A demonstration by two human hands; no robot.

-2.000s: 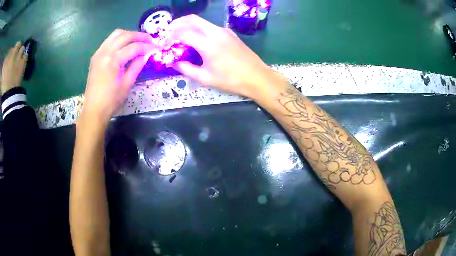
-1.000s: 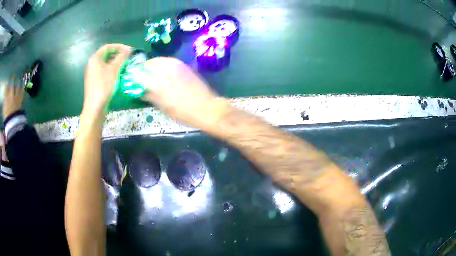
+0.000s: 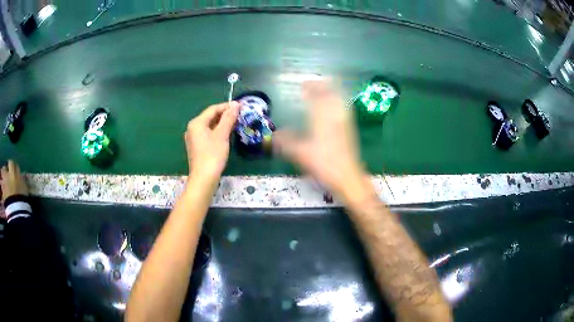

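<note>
A black round unit with an unlit board (image 3: 253,129) sits on the green belt, its white-faced cover half (image 3: 254,102) behind it. My left hand (image 3: 209,137) is at the unit's left side, thumb and finger pinched on a thin white lead. The lead (image 3: 231,91) sticks up from the fingertips to a small round white end (image 3: 233,78). My right hand (image 3: 324,138) is blurred, fingers apart and empty, with its thumb close to the unit's right edge. Whether the thumb touches the unit cannot be told.
Green-lit units stand right (image 3: 377,98) and left (image 3: 94,143) on the belt. Dark units lie far right (image 3: 505,131) and far left (image 3: 16,121). A speckled white edge strip (image 3: 270,191) runs in front. Another person's hand (image 3: 11,181) rests at the left edge.
The view has shifted. The green-lit and purple-lit units are no longer at my hands; they hold over an unlit one. My right hand has moved off to the right and opened.
</note>
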